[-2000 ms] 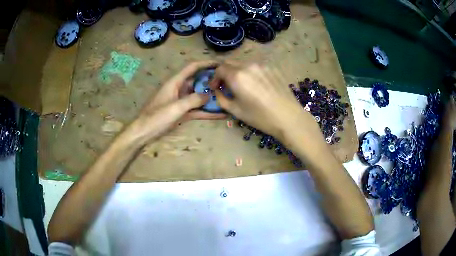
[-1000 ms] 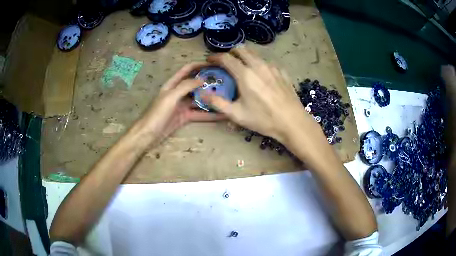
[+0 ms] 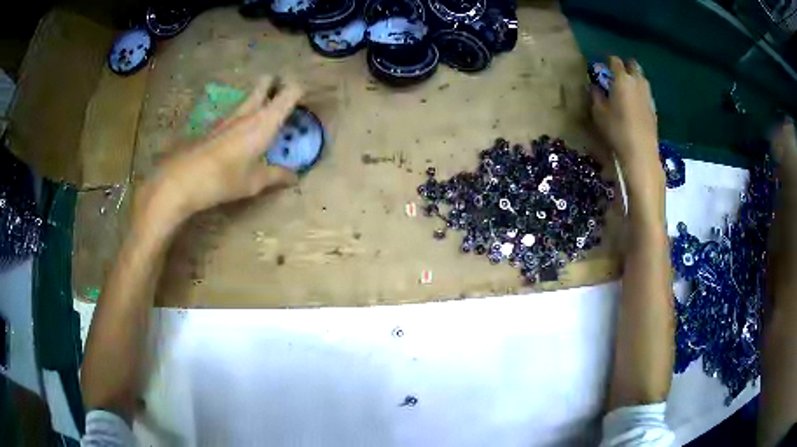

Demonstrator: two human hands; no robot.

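A round housing [image 3: 299, 140], with a pale blue inner face and dark rim, is above the board's left-centre. My left hand [image 3: 232, 153] has its fingers and thumb at the housing's upper and lower edges, gripping it; the hand is blurred. Another round housing [image 3: 601, 77] shows partly at the fingertips of my right hand [image 3: 625, 100], over the green bench top beyond the board's right edge. My right fingers hide part of it. A loose pile of small dark fittings [image 3: 524, 205] with silver and white rings lies on the board's right side.
Dark housings [image 3: 404, 63] overlap at the board's [image 3: 349, 227] far edge; another housing [image 3: 131, 51] lies at far left. A cardboard flap [image 3: 52, 105] stands left. Two small parts lie on the white sheet [image 3: 306, 375]. Another person's arm [image 3: 782, 288] and blue-silver parts [image 3: 721, 306] are right.
My hands have moved apart from the shared housing, left hand leftwards and right hand far right. A pale housing at the heap's near left edge is no longer there. The fittings pile is now uncovered.
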